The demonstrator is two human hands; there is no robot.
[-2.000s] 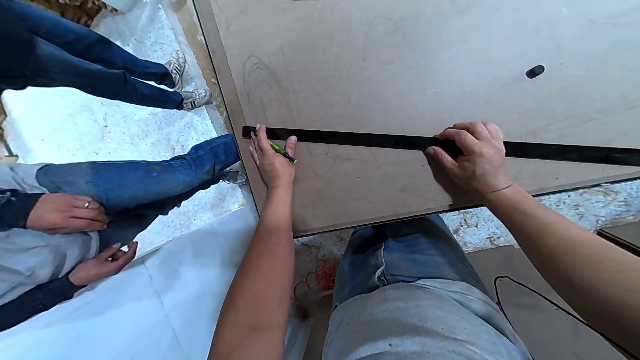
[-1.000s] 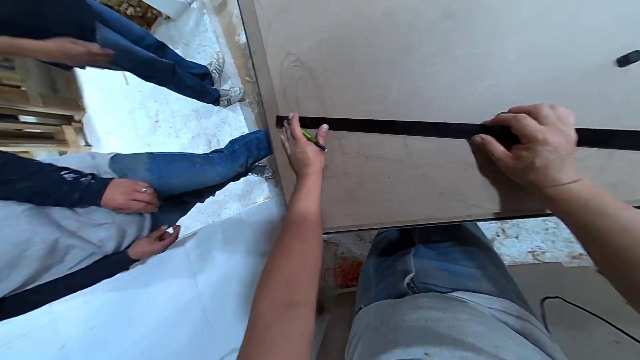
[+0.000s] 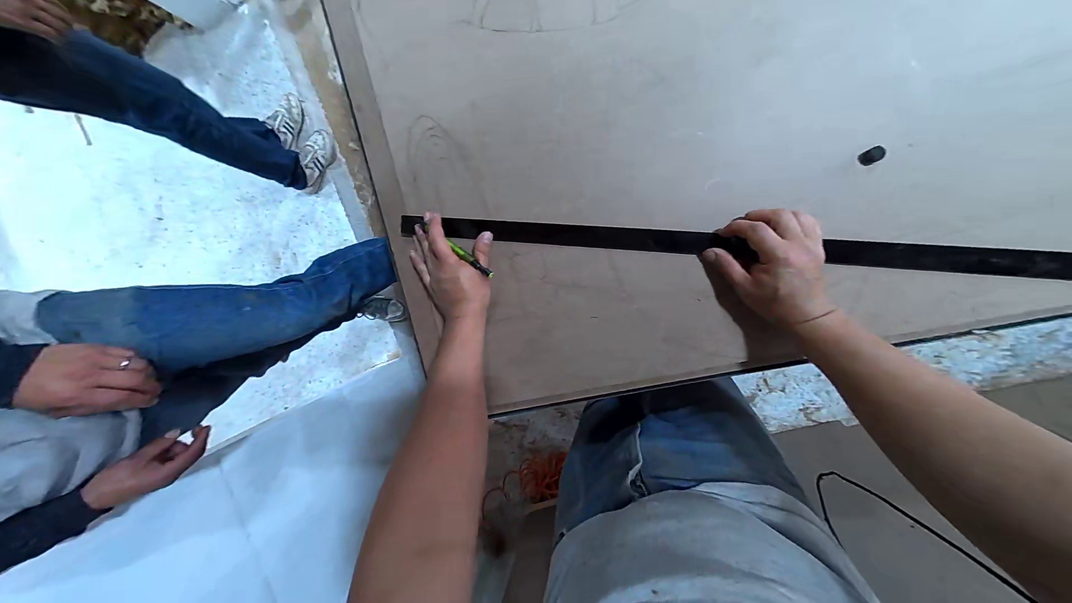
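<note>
A long black straightedge [image 3: 586,237] lies across a large flat board [image 3: 636,109] with faint pencil marks. My left hand [image 3: 452,272] rests at the straightedge's left end, fingertips on it, with a green and black pencil or marker [image 3: 469,259] held among the fingers. Farther right, my right hand [image 3: 775,260] grips a dark part on top of the straightedge, which its fingers mostly hide. A short black oval piece or slot [image 3: 872,156] shows on the board above my right hand.
Two people are at the left: one stands in jeans and striped sneakers [image 3: 315,157], the other has a ringed hand [image 3: 88,379] on blue jeans [image 3: 209,322]. Orange cord [image 3: 543,476] lies below the board's near edge [image 3: 620,390]. A black cable [image 3: 913,517] runs over the floor at lower right.
The standing person's hand, over the legs a second ago, is now at the upper left. My hands stay on the straightedge in much the same places.
</note>
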